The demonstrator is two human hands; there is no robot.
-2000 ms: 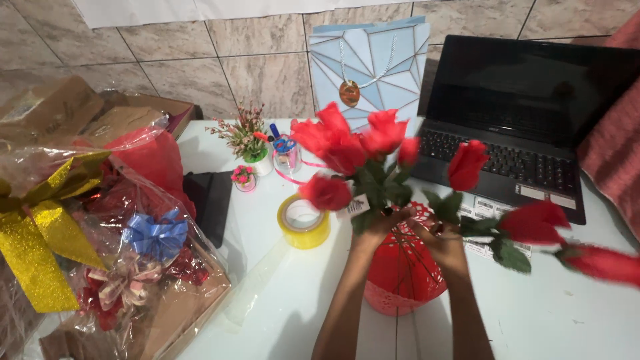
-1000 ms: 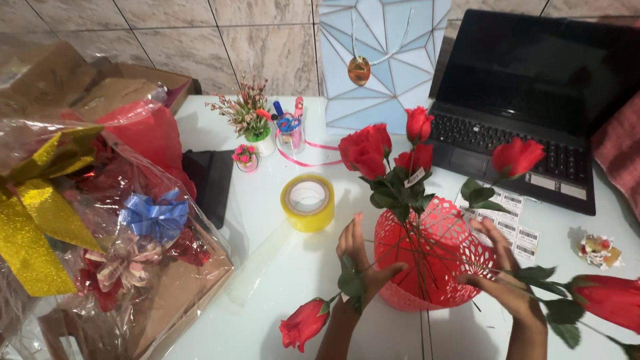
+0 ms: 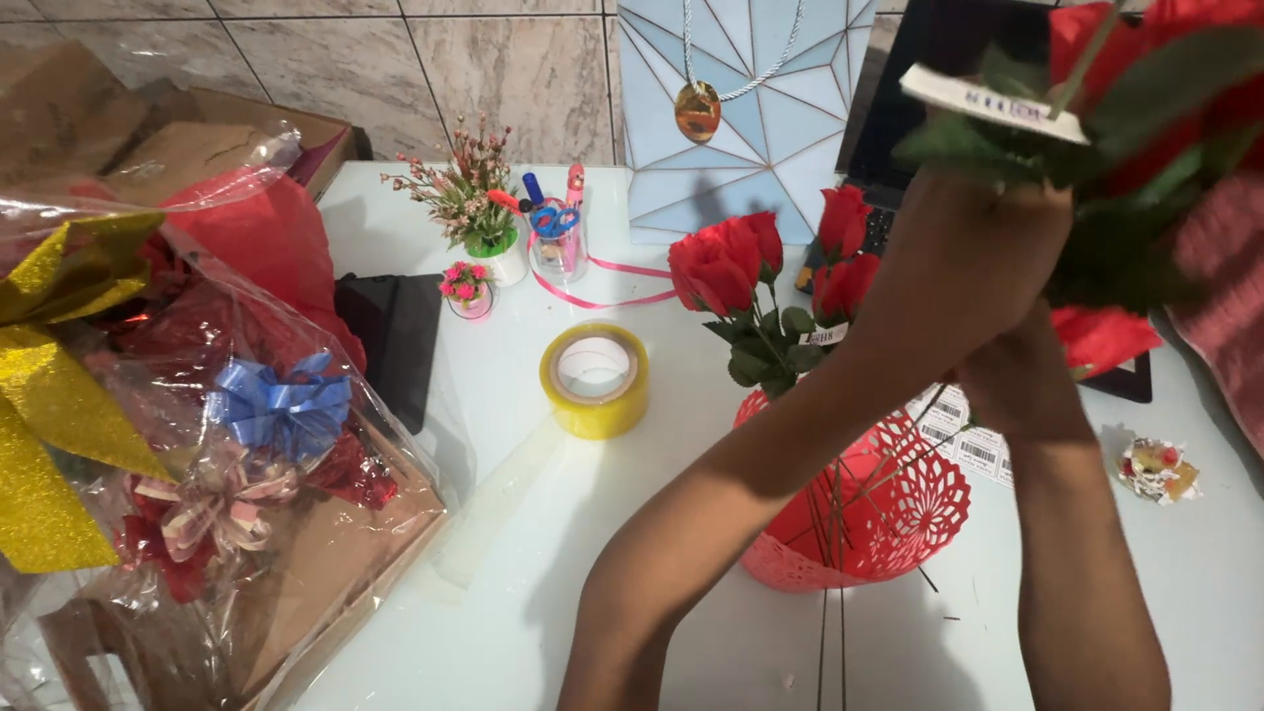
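Note:
My left hand (image 3: 973, 262) is closed around the stems of a bunch of artificial red roses (image 3: 1175, 109) at the upper right, above the basket. Just below it, my right hand (image 3: 1022, 365) is at the same stems, its fingers partly hidden. A paper tag (image 3: 992, 104) hangs among the leaves. More artificial red roses (image 3: 716, 262) lean over the left rim of a red perforated plastic basket (image 3: 790, 568); their thin stems cross its opening and some stick out toward me. My left forearm passes in front of the basket.
A roll of yellow tape (image 3: 595, 410) stands left of the basket. Behind are a cup of pens (image 3: 558, 247), a potted plant (image 3: 499, 262) and a geometric gift bag (image 3: 671, 178). Plastic-wrapped bows (image 3: 281, 405) lie left; barcode stickers (image 3: 978, 449) and a laptop (image 3: 923, 59) lie right.
My hands were apart at the basket's sides one second ago; now they are together at the upper right with roses. The roses that hung outside the basket low at left and right are no longer there.

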